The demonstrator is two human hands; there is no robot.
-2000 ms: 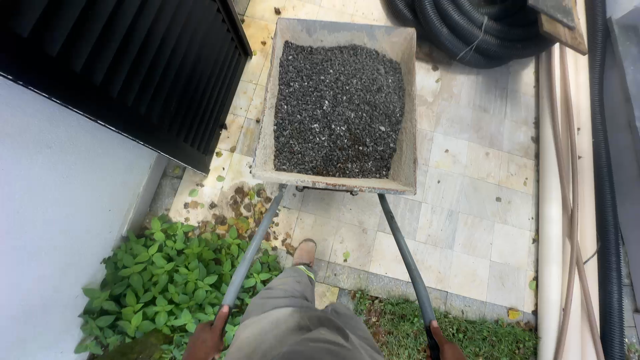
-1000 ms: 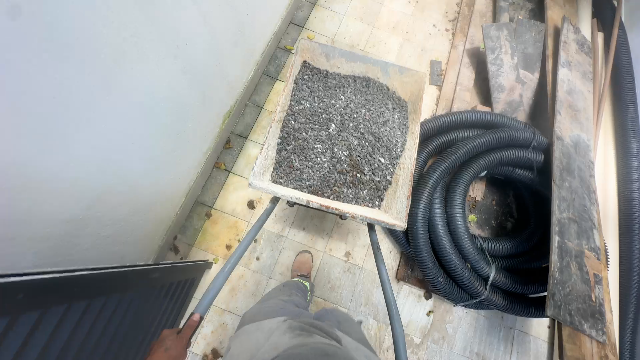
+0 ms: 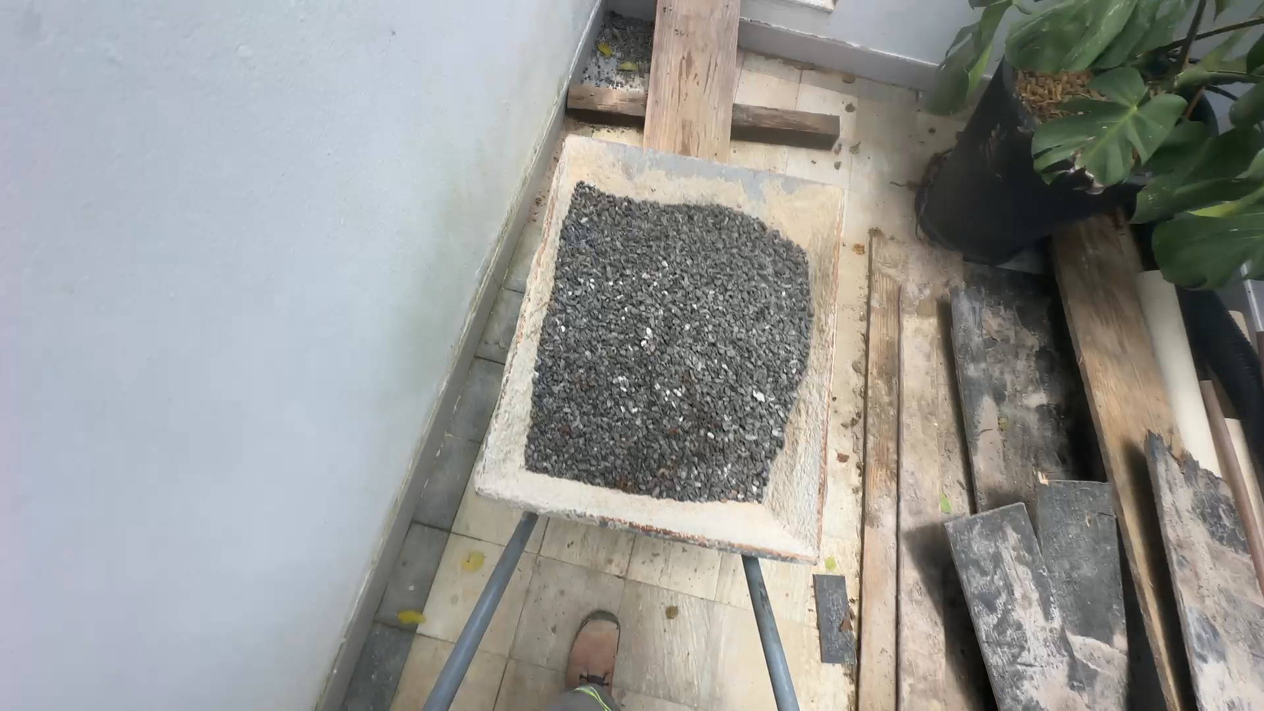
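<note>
A wheelbarrow tray [image 3: 671, 533], crusted with pale dried material, lies in the middle of the head view. Dark grey gravel [image 3: 676, 346] with scattered white chips fills much of it. Two grey metal handles run back from the tray, the left handle [image 3: 484, 612] and the right handle [image 3: 768, 632], and both leave the frame at the bottom edge. Neither of my hands is in view now. One brown boot [image 3: 593, 649] shows on the tiles between the handles.
A pale wall [image 3: 247, 326] runs close along the left. Ahead, a wooden plank [image 3: 691, 79] rests across a timber beam [image 3: 785, 125]. Old boards [image 3: 1007, 385] lie along the right, near a large black plant pot [image 3: 987, 188] with broad leaves. Stone tiles [image 3: 671, 602] cover the floor.
The view has moved forward with the wheelbarrow, past the coiled black corrugated pipe. The plank, beam and potted plant have come into view. My left hand, seen on its handle earlier, has left the frame.
</note>
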